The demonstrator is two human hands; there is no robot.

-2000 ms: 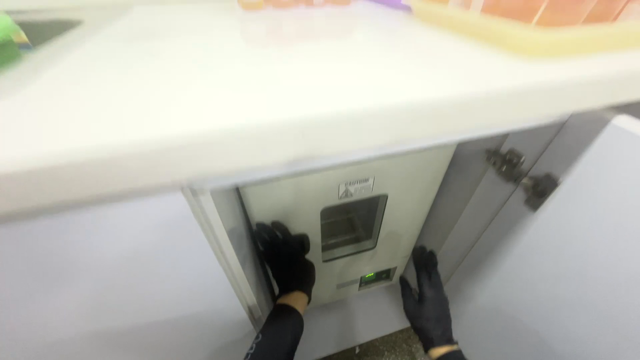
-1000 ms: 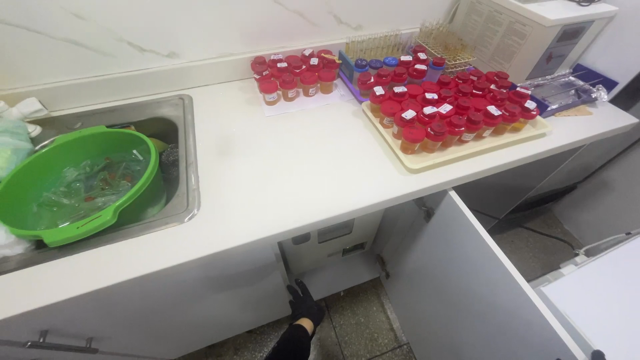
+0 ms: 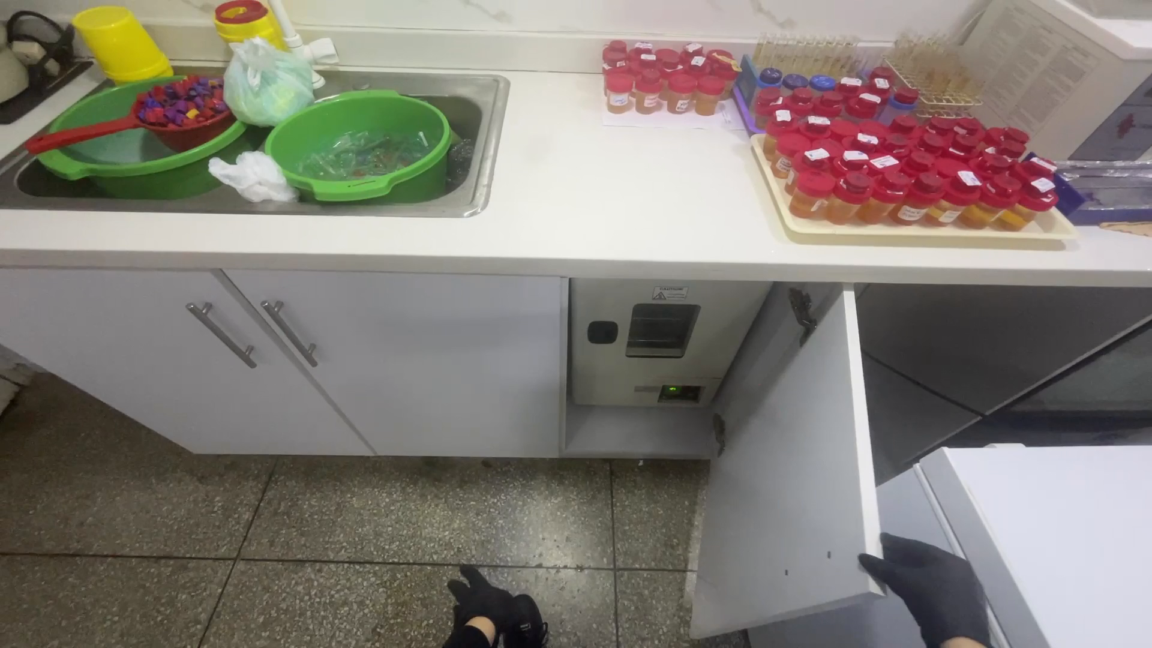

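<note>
My right hand [image 3: 931, 580], in a black glove, is at the lower free edge of a grey cabinet door [image 3: 792, 468] that stands swung out. Its thumb lies against the door's inner face and the fingers are behind the edge. My left hand [image 3: 479, 598], also black-gloved, hangs over the floor at the bottom with its fingers apart and nothing in it, beside what looks like a black shoe [image 3: 524, 623]. Inside the cabinet sits a light-coloured laboratory oven or incubator [image 3: 589, 378] with a small window [image 3: 662, 330], a dark latch and a lit green display [image 3: 679, 393].
On the white counter [image 3: 576, 198] stand red-capped specimen cups [image 3: 850, 198] on a cream tray [image 3: 936, 236], more cups behind, and tube racks [image 3: 801, 56]. A steel sink [image 3: 490, 135] holds green basins [image 3: 373, 184]. A white appliance top [image 3: 1062, 531] is at lower right.
Both hands have left the oven's front; the left is now low over the floor, the right at the door's edge. The view has moved back to show the whole counter.
</note>
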